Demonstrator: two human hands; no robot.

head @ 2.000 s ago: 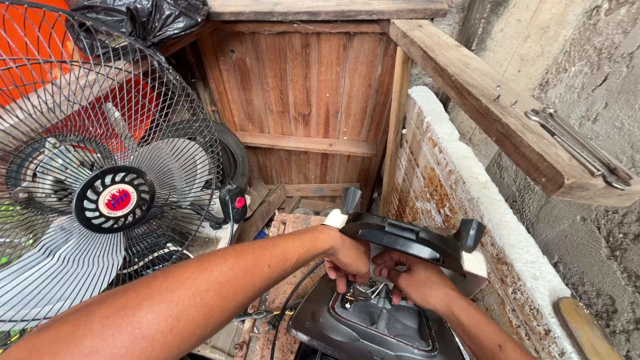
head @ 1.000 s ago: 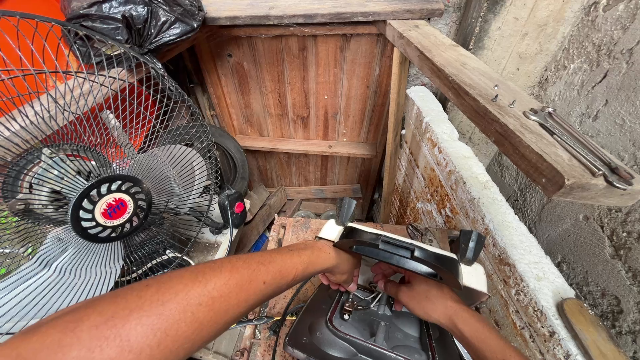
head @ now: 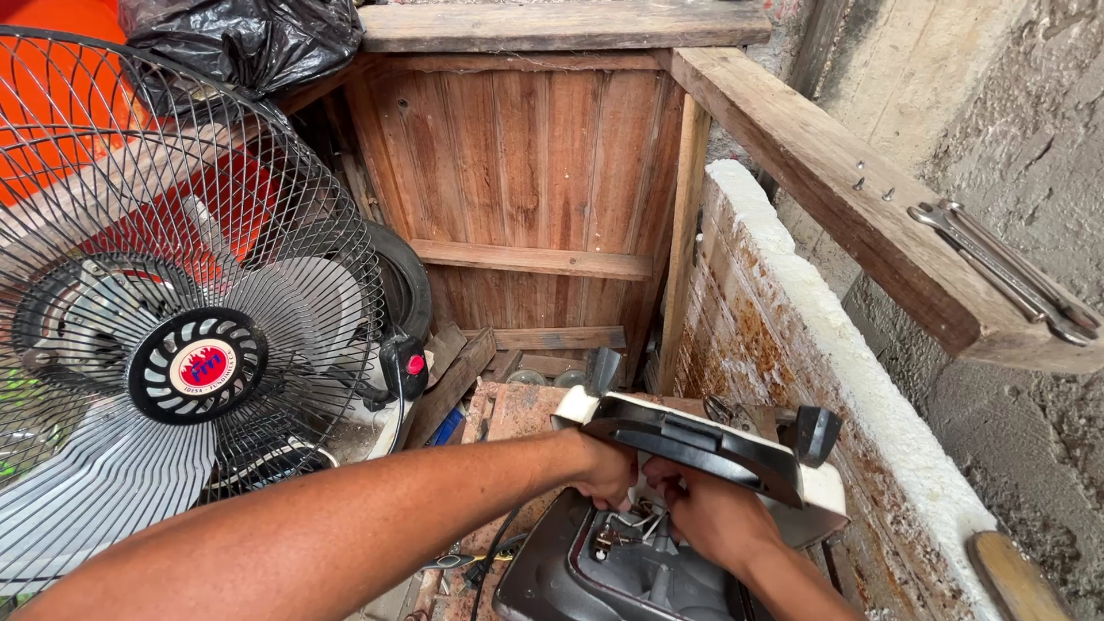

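A small appliance stands opened on a worn wooden surface. Its white housing with a black handle is tipped up behind a dark grey shell. Thin white wires and a small metal part show inside the shell. My left hand reaches under the handle at the wires, fingers bent. Close on its right, my right hand has its fingers curled by the same wires. The handle and the hands hide the fingertips, so what each one grips is not visible.
A large fan with a wire guard fills the left side. Wrenches and a few screws lie on the wooden beam at right. A white foam slab stands beside the work. A black cord runs left of the shell.
The white housing and its handle have tilted and shifted a little from two seconds ago. Both hands remain close together at the wires, with small finger movements.
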